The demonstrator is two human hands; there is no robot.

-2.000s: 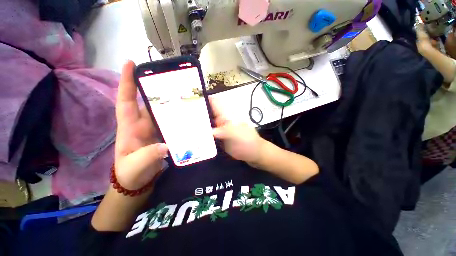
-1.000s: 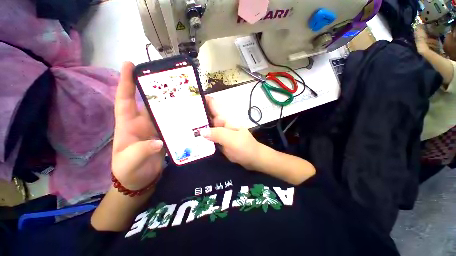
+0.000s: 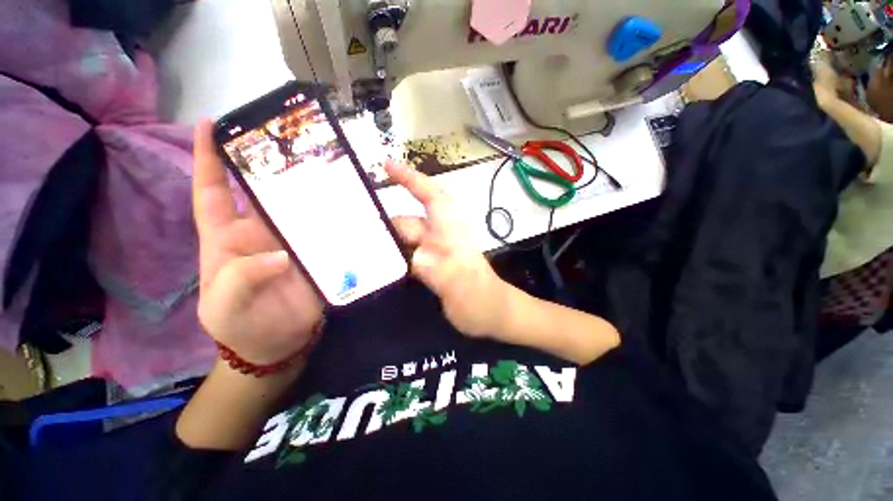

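Observation:
A black smartphone [image 3: 313, 205] with a bright, mostly white screen and a picture at its top is held above my lap, tilted to the left. My left hand [image 3: 250, 279] holds it from the left side and behind, with the thumb on its left edge. My right hand [image 3: 455, 264] is at the phone's lower right edge, with the index finger extended upward beside it. Whether the right fingers touch the edge is hard to tell.
A cream sewing machine [image 3: 578, 49] stands ahead. Scissors [image 3: 543, 171] with red and green handles and a black cable [image 3: 500, 210] lie by its base. Pink panels [image 3: 147, 215] are heaped left, black garments [image 3: 739, 225] right. Another person's arm [image 3: 847, 113] shows far right.
The phone and my left hand have shifted left, and the phone is tilted more. My right thumb has left the screen, and the index finger now points upward. The screen's picture has changed.

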